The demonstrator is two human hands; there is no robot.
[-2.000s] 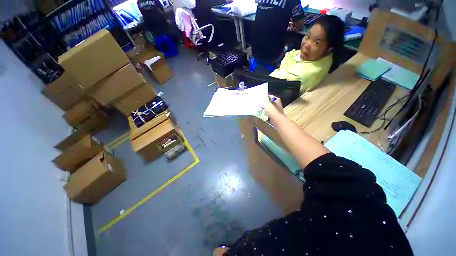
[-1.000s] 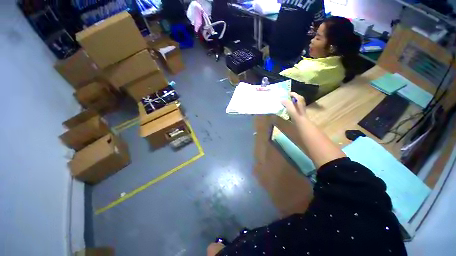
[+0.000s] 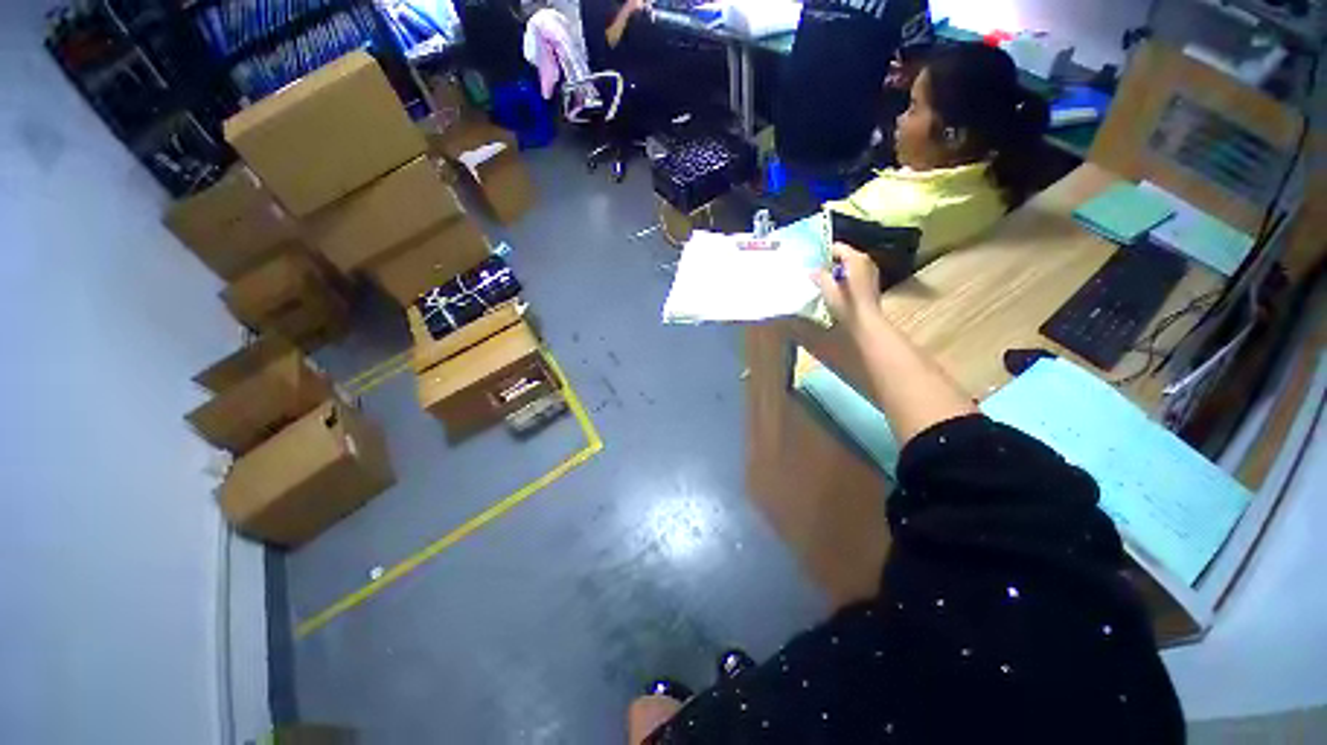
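My right hand (image 3: 851, 285), bare, reaches out from the black sleeve and grips the right edge of a clipped stack of papers (image 3: 745, 277). The stack has a white top sheet with pale green edges, and its upper right corner is lifted. A silver clip (image 3: 761, 223) stands at the top edge, with a red patch below it. A blue pen (image 3: 838, 272) shows at my fingers. The papers are in the air beside the desk's near corner. My left hand cannot be made out in the picture.
A person in yellow (image 3: 939, 189) sits behind the wooden desk (image 3: 968, 299), turned sideways. The desk holds a keyboard (image 3: 1115, 303), a mouse (image 3: 1030, 360) and blue-green forms (image 3: 1113, 459). Brown cartons (image 3: 328, 131) stand at left near a yellow floor line (image 3: 451, 539). A black crate (image 3: 702, 170) stands beyond the papers.
The seated person has turned from facing me to the side. The papers' upper right corner has lifted, showing pale green sheets. The view has shifted slightly; my right hand keeps its grip.
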